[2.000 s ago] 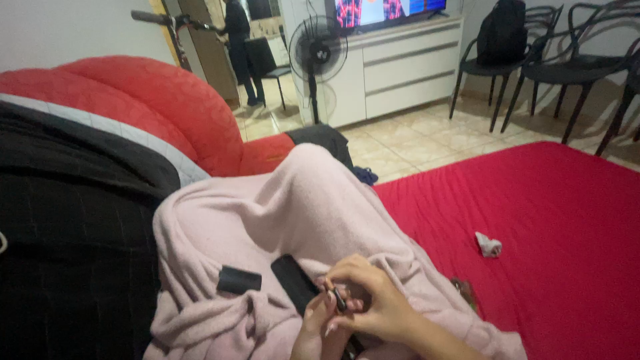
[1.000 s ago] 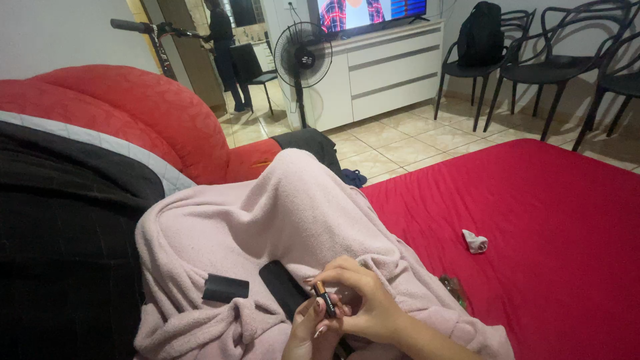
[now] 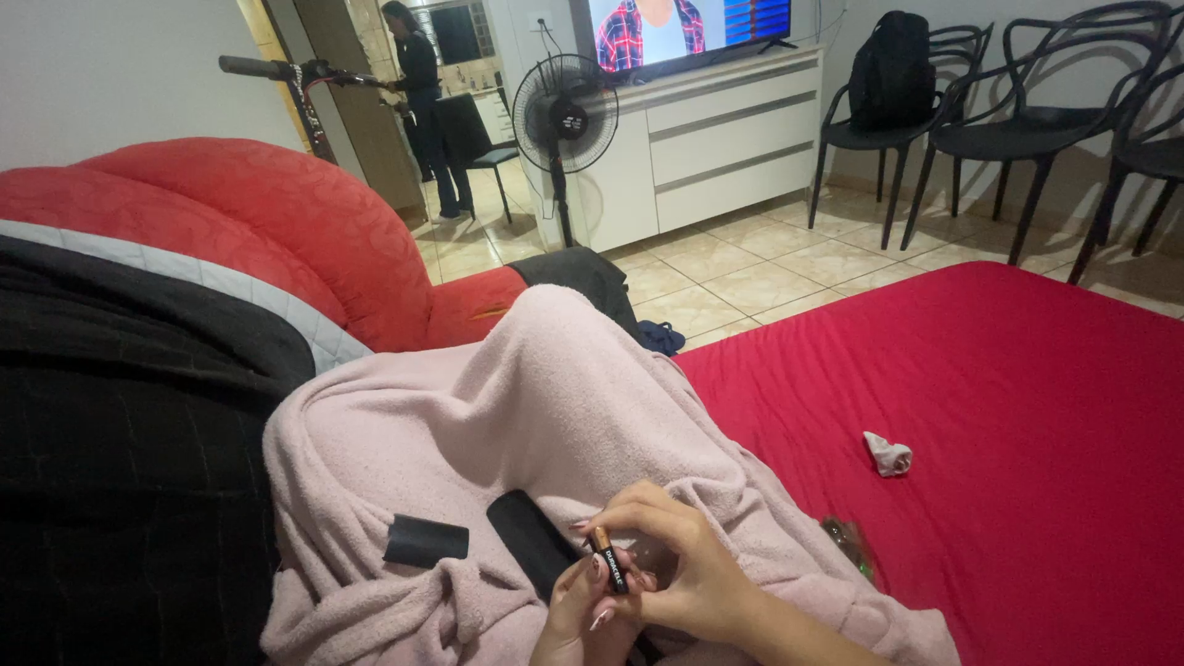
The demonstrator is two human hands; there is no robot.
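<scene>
A Duracell battery [image 3: 608, 561], black with a copper-coloured end, is held upright and slightly tilted between the fingers of both hands. My left hand [image 3: 585, 606] grips it from below and the left. My right hand [image 3: 680, 564] reaches over from the right, its fingertips on the battery. Beneath the hands a long black device [image 3: 529, 536], perhaps a remote control, lies on the pink blanket [image 3: 416, 407] over my legs; its lower part is largely hidden. To its left rests a small black cover [image 3: 426, 542].
Crumpled white paper or cloth [image 3: 890, 455] and a clear plastic packet [image 3: 845, 546] lie on the red sheet [image 3: 1017, 398]. A red sofa [image 3: 259, 222] stands at the left. Beyond are a fan [image 3: 565, 116], a white cabinet [image 3: 731, 139], black chairs [image 3: 1017, 139] and a standing person [image 3: 423, 102].
The battery's copper end and dark body show more plainly between the fingers than two seconds ago. Both hands stay together above the black device.
</scene>
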